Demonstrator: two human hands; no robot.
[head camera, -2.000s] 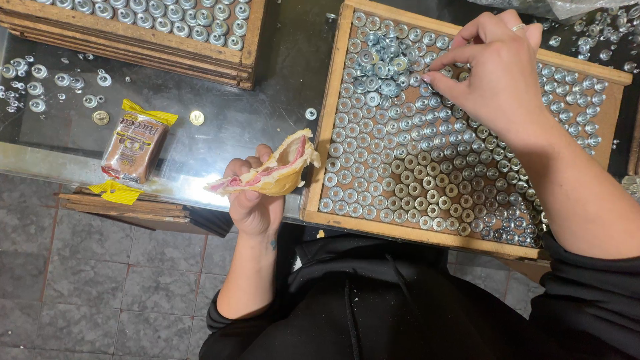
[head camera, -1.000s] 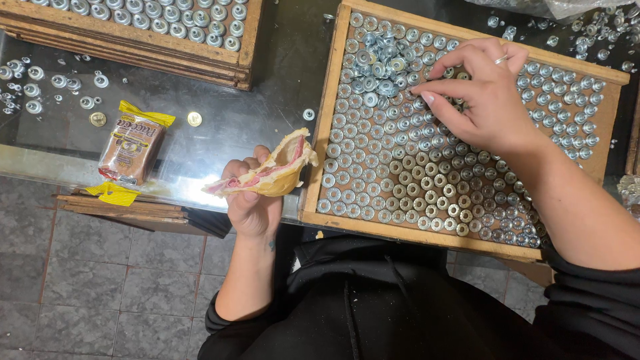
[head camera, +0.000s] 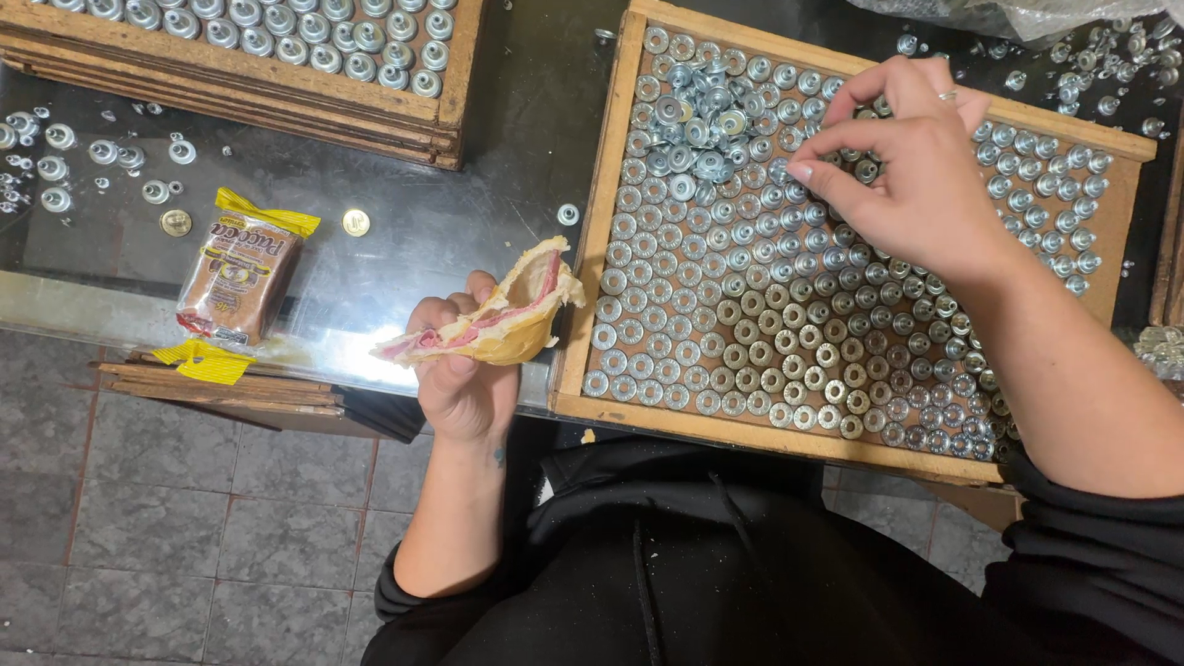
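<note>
My left hand (head camera: 467, 370) holds a partly eaten bread roll with pink filling (head camera: 509, 324) at the near edge of the table. My right hand (head camera: 902, 157) is over a wood-framed tray (head camera: 786, 433) filled with rows of small round metal pieces. Its thumb and forefinger pinch toward a small metal piece (head camera: 780, 170) just right of a loose heap of silvery metal pieces (head camera: 698, 129). Many pieces in the rows stand with stems up; others at the lower left show flat ring faces. The palm and forearm hide part of the rows.
Stacked wooden trays (head camera: 444, 111) with metal pieces stand at the upper left. A wrapped snack (head camera: 242, 277), two coins (head camera: 356, 222) and loose metal parts (head camera: 104, 153) lie on the dark glossy table. Clear plastic (head camera: 999, 14) and more parts are at the upper right.
My right hand has shifted a little over the tray, its fingers now by the right side of the heap. My left hand holds the roll in about the same place.
</note>
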